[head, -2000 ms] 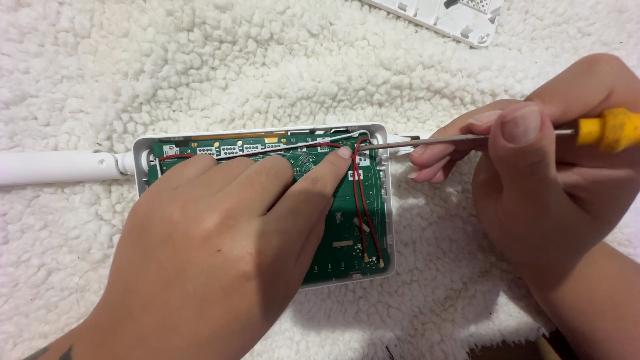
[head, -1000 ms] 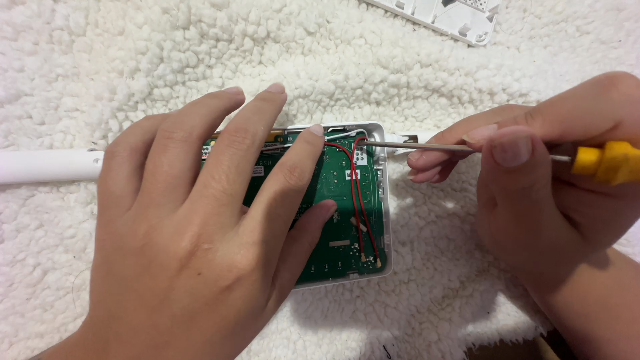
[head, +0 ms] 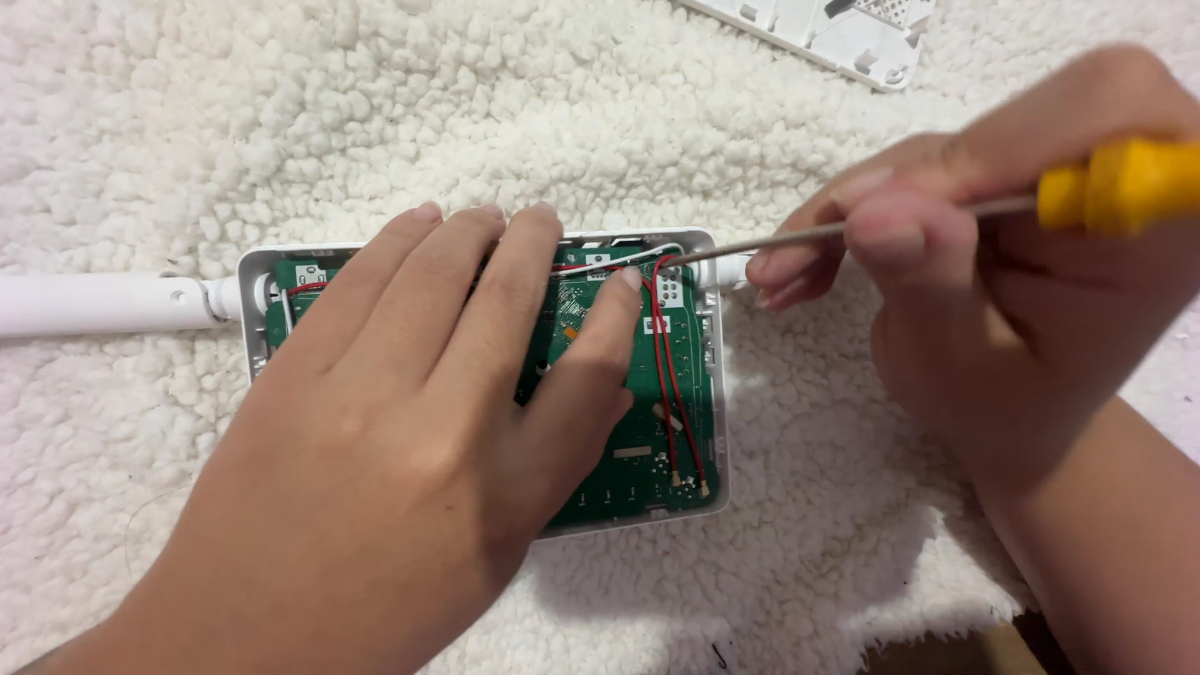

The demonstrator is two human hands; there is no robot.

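A green circuit board (head: 600, 478) lies in a white plastic router housing (head: 720, 422). My left hand (head: 422, 403) rests spread over the board and the housing's far edge, its index fingertip near the wires at the upper right corner; whether it grips anything is hidden. In my right hand (head: 1012, 225) is a screwdriver with a yellow handle (head: 1125, 187), the shaft pinched between thumb and fingers. Its tip touches or is just above the corner where red wires (head: 660, 356) and a white wire (head: 628, 261) bend. Both red wires run down to small connectors at the lower right.
A white antenna (head: 103, 302) sticks out left from the housing, and a white antenna joint (head: 729, 272) shows on the right, partly behind my fingers. The white plastic cover (head: 816, 42) lies at the top right. Everything rests on a fluffy white fleece blanket (head: 375, 122).
My left hand has shifted over the board, its index fingertip now lower, by the red wires. The white wire at the corner now bows higher. The screwdriver stays in my right hand, its handle tilted further up.
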